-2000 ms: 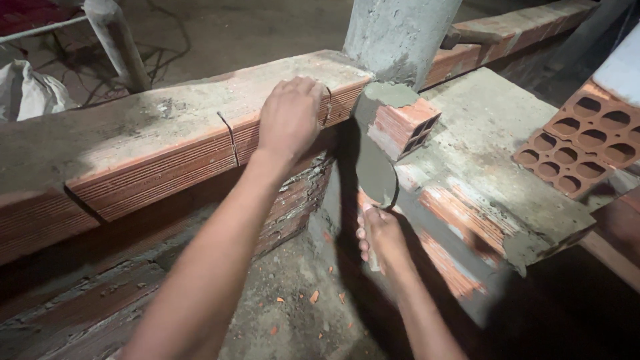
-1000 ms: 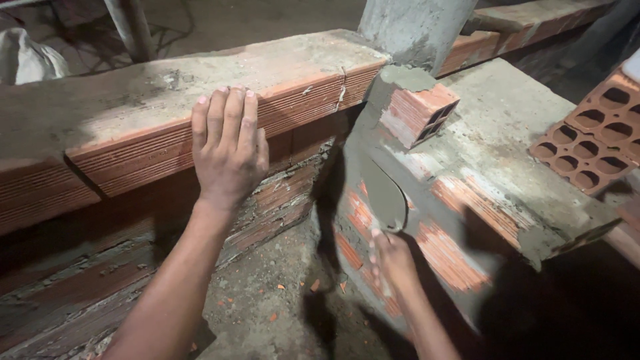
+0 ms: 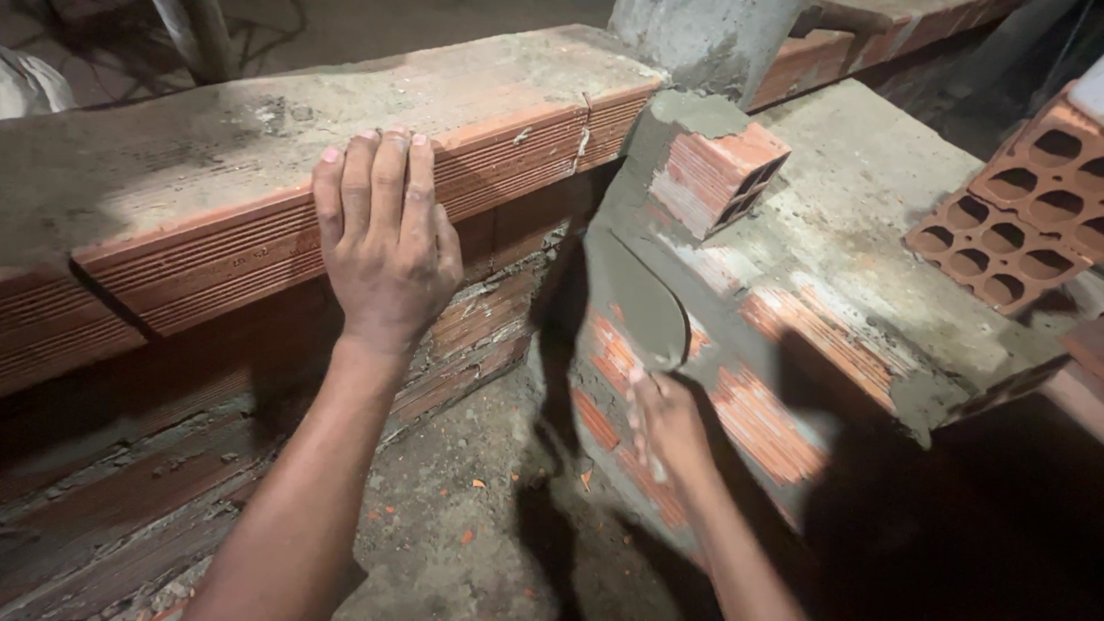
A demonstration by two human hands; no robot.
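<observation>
My left hand rests with its fingers over the top edge of a ridged hollow clay brick course, holding nothing. My right hand grips the handle of a trowel, whose rounded, mortar-coated blade lies along the face of the brick wall at right. Grey mortar fills the corner between the two walls, just above the blade. A short cut piece of hollow brick sits on the right wall beside that mortar, with more mortar on its top.
A concrete column rises behind the corner. Hollow bricks with round holes stand at the right on a mortar-smeared ledge. Brick chips lie on the rough floor between the walls. A post and a white sack are behind the left wall.
My left hand has moved left along the brick course, away from the corner. The trowel in my right hand has moved down the right wall's face, from close beside the cut brick.
</observation>
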